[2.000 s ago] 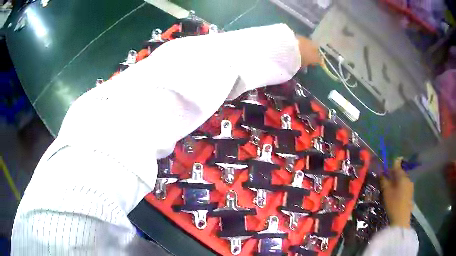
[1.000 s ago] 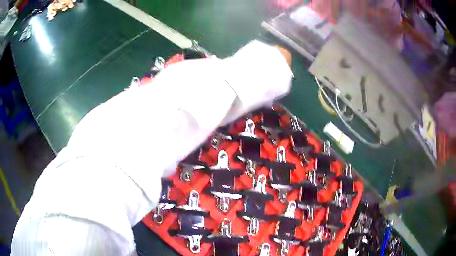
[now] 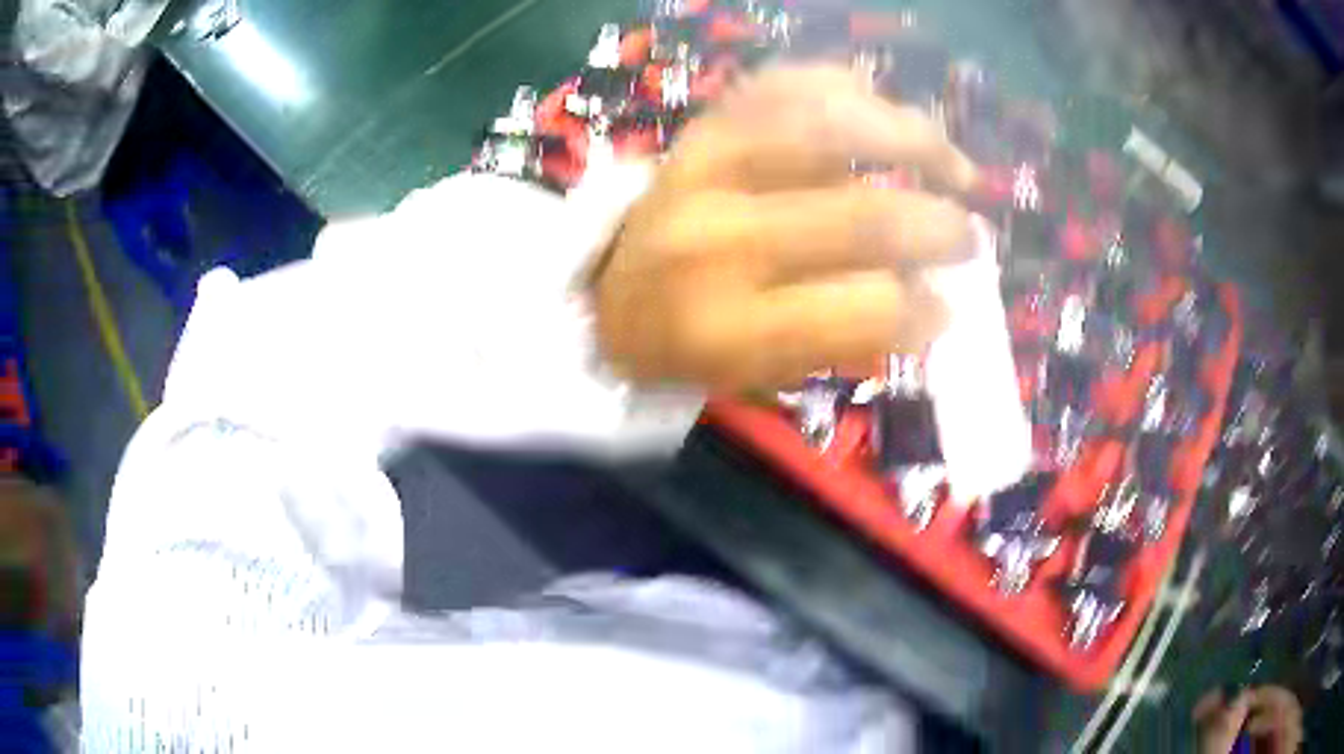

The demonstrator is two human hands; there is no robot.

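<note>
My left hand (image 3: 781, 243), blurred, is over the middle of the orange-red pocket tray (image 3: 899, 538). It holds a white paper slip (image 3: 980, 383) that hangs from the fingers over the tray. The tray pockets hold dark square units with spring clips (image 3: 1017, 552), black with silver ends. My hand and sleeve hide part of the tray. At the bottom right edge, fingertips of my right hand (image 3: 1253, 722) show, small and cut off; whether they hold anything cannot be told.
A pile of loose clips (image 3: 1282, 501) lies right of the tray. A small white rectangle (image 3: 1164, 170) lies on the bench beyond it. Pale tape marks (image 3: 1157, 648) run along the tray's near right side. A grey aisle with a yellow line (image 3: 106, 309) is at the left.
The view has shifted. My left hand has come back from beyond the tray and now shows a white slip. My right hand, earlier beside the clip pile, is now at the bottom edge.
</note>
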